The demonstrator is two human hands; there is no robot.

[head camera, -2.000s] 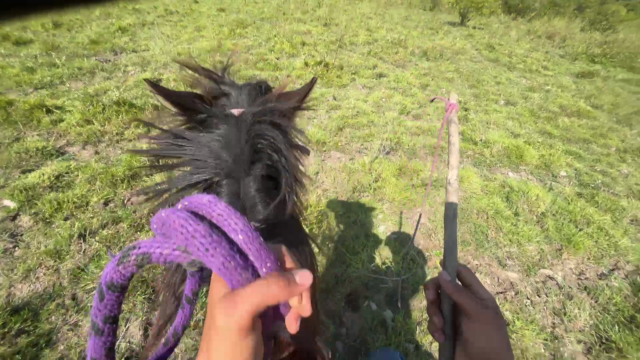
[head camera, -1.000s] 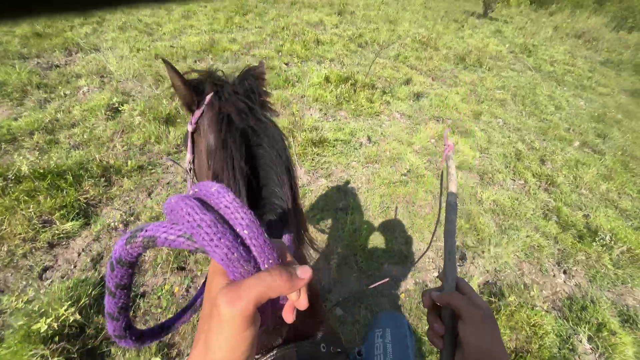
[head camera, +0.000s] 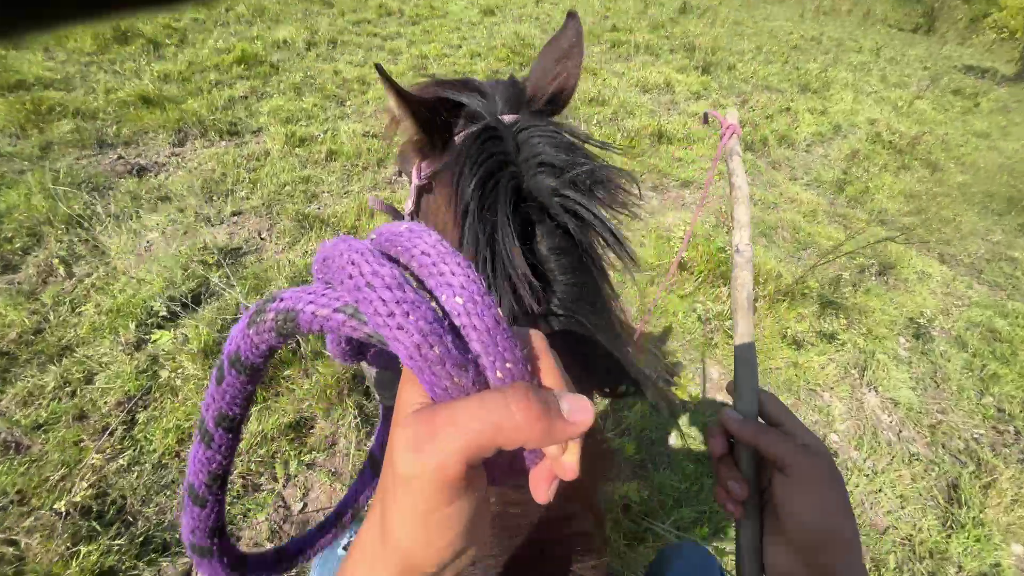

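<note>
Coils of a thick purple braided rope (head camera: 400, 312) with dark flecks are gripped in my left hand (head camera: 472, 448), above the horse's neck; a loop hangs at the left. My right hand (head camera: 780, 480) closes around a wooden stick (head camera: 742, 264) held upright, with a thin pink cord (head camera: 696, 216) tied at its top and trailing down toward the horse's neck. In front is a dark brown horse (head camera: 432, 200) with a black mane (head camera: 552, 216), wearing a pale pink rope halter (head camera: 418, 180). The cord's lower end is not clear.
Sunlit grass with bare dirt patches (head camera: 240, 228) surrounds the horse. A thin twig (head camera: 856, 246) lies in the grass at the right. Bushes (head camera: 1004, 20) stand at the upper right corner. Parts of my blue-clad legs (head camera: 684, 560) show at the bottom edge.
The horse's head has turned and now appears farther right than one second ago. Both hands keep their hold on the rope and stick. The shadow of the rider is no longer plainly visible.
</note>
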